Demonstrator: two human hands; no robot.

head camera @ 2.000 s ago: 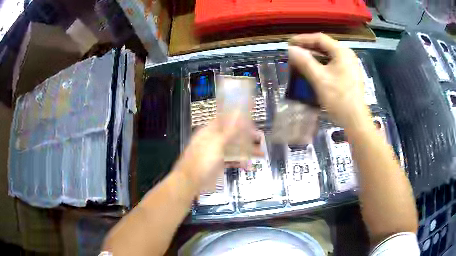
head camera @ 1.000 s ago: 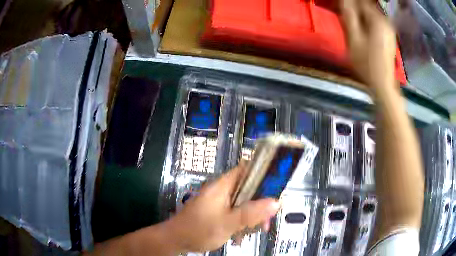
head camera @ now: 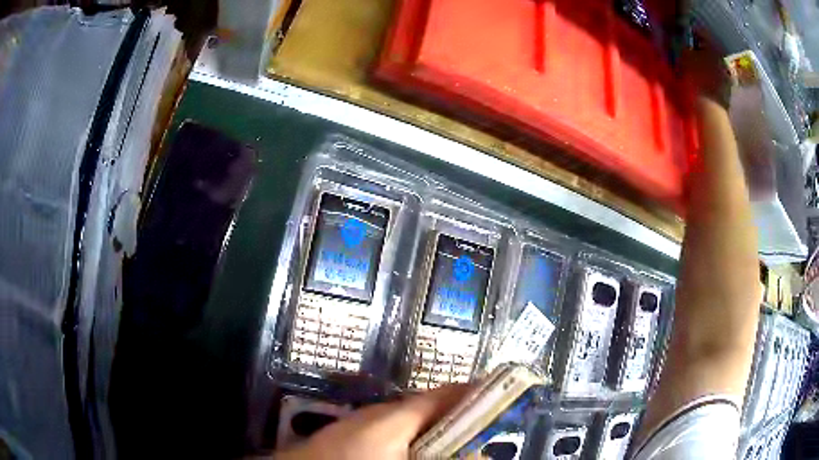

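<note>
My left hand (head camera: 386, 427), cut off by the bottom edge, holds a keypad phone (head camera: 480, 409) edge-on, with its pale gold side up. A small white label (head camera: 525, 334) with fine print sticks out past the phone's far end. Below them lies the clear phone tray (head camera: 409, 202). Its far row holds two phones screen up (head camera: 348, 247) at left and white-backed phones (head camera: 593, 328) at right, with a bluish piece in the pocket between. My right hand (head camera: 705, 72) is stretched out beyond the red tray's right end, dark and blurred. Its fingers and any held thing cannot be made out.
A dark flat slab (head camera: 193, 216) lies left of the phone tray on the green mat. Cloudy cover trays (head camera: 40, 198) are stacked at far left. The red tray (head camera: 557, 81) lies beyond the mat's pale edge. A white box (head camera: 763, 144) and stacked phone trays (head camera: 772, 386) are at right.
My right hand has moved from over the phone tray to beyond the red tray. My left hand has come to hold the phone and label, now lower in view. The view has shifted and turned.
</note>
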